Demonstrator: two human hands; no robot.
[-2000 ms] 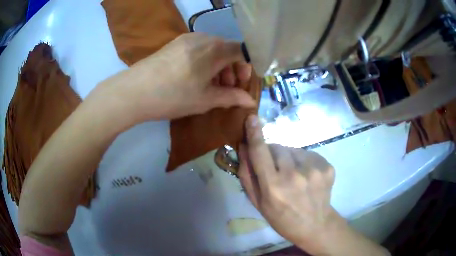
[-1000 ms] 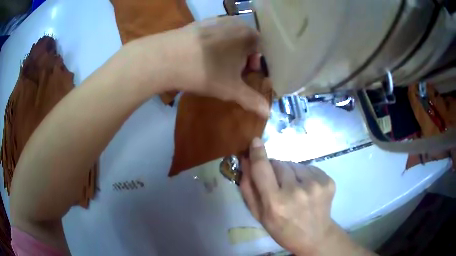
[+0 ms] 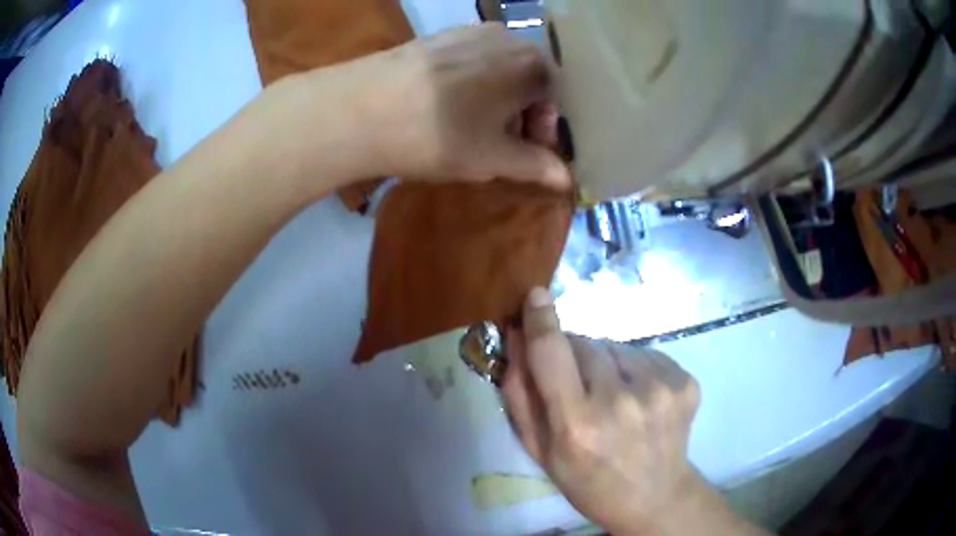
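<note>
A rust-brown leather panel (image 3: pixel 461 251) lies flat left of the presser foot (image 3: pixel 616 225), its right edge along the foot area. My left hand (image 3: pixel 487 110) is on the panel's upper part, thumb on its top right edge and fingers curled, partly behind the sewing machine head (image 3: pixel 671 84). My right hand (image 3: pixel 598 408) holds the panel's lower right corner between thumb and index finger. The needle is hidden by the machine head.
A stack of cut panels (image 3: pixel 79 220) lies at left, partly under my left forearm. Another brown panel (image 3: pixel 330 37) lies beyond my left wrist. A round metal fitting (image 3: pixel 482 351) sits beside my right fingers. Brown pieces with red-handled snips (image 3: pixel 904 249) lie at far right.
My left hand has shifted up along the panel's edge, uncovering more of the panel. My right hand stays at the lower corner. The view has shifted slightly.
</note>
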